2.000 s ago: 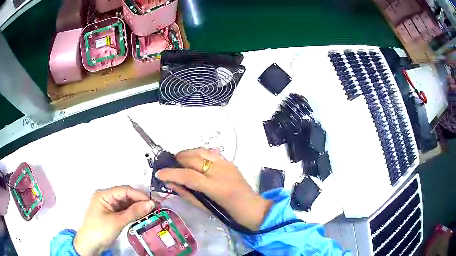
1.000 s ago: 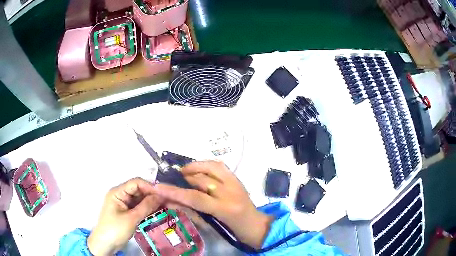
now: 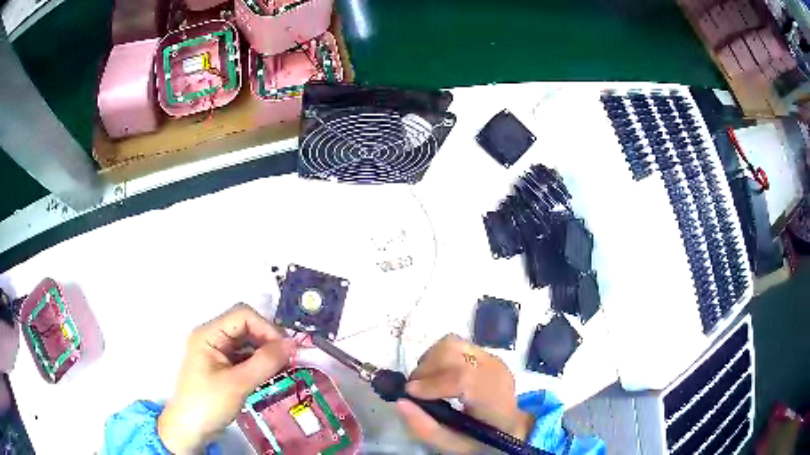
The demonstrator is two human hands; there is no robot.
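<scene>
A small black cooling fan (image 3: 311, 301) with a pale round hub lies on the white bench. My right hand (image 3: 462, 391) holds the soldering iron (image 3: 351, 360) low, its metal tip at the fan's lower left corner. My left hand (image 3: 233, 369) pinches thin red wires beside the same corner; the fingertips hide part of them. The wires run to an open pink housing (image 3: 333, 435) with a green board frame and a small white-yellow block, cut off by the lower edge. A thin pale strand lies from near the iron's tip to the right.
A black extractor fan with a round grille (image 3: 373, 147) stands at the back. Loose black fans (image 3: 537, 235) lie to the right, beside a tray of fans in rows (image 3: 702, 231). Pink housings on cardboard (image 3: 200, 131) are at upper left; another housing (image 3: 55, 331) lies far left.
My right hand has moved right and down, and the iron now points left onto the fan instead of up and away. The fan is uncovered. My left hand stays by the wires.
</scene>
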